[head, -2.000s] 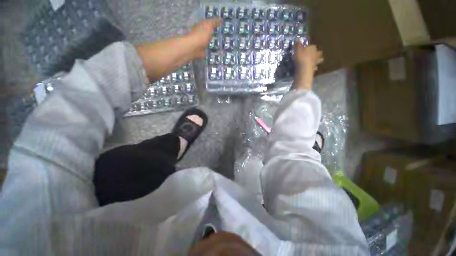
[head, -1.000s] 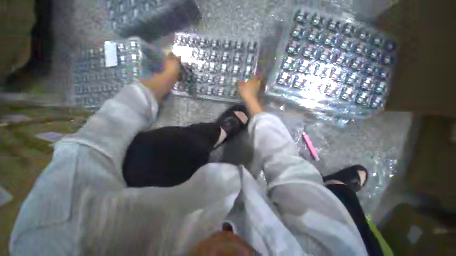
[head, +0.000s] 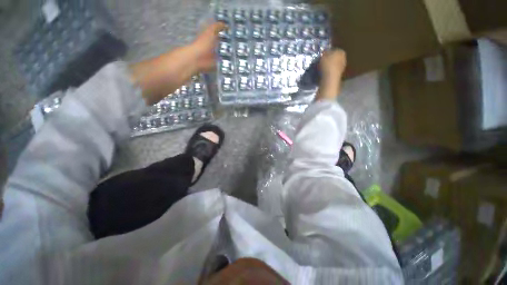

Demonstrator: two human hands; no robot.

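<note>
A clear blister tray (head: 261, 61) with rows of small shiny metal parts lies over the right pile in front of me. My left hand (head: 205, 47) grips its left edge, with the thumb on top. My right hand (head: 332, 64) grips its right edge. The fingers under the edges are hidden. Another filled tray (head: 186, 106) lies on the floor to the left, partly behind my left forearm. Strong glare covers the held tray's lower right part.
A thick tray stack (head: 61, 44) stands at the upper left. Crinkled plastic wrap (head: 361, 131) and a pink stick (head: 284, 137) lie near my right foot. Cardboard cartons (head: 433, 106) stand at the right. A lime-green object (head: 397, 214) and another tray stack (head: 428, 253) are lower right.
A second ago both hands were at the middle tray. Now they are at the edges of a tray over the right pile. The view has shifted to the right.
</note>
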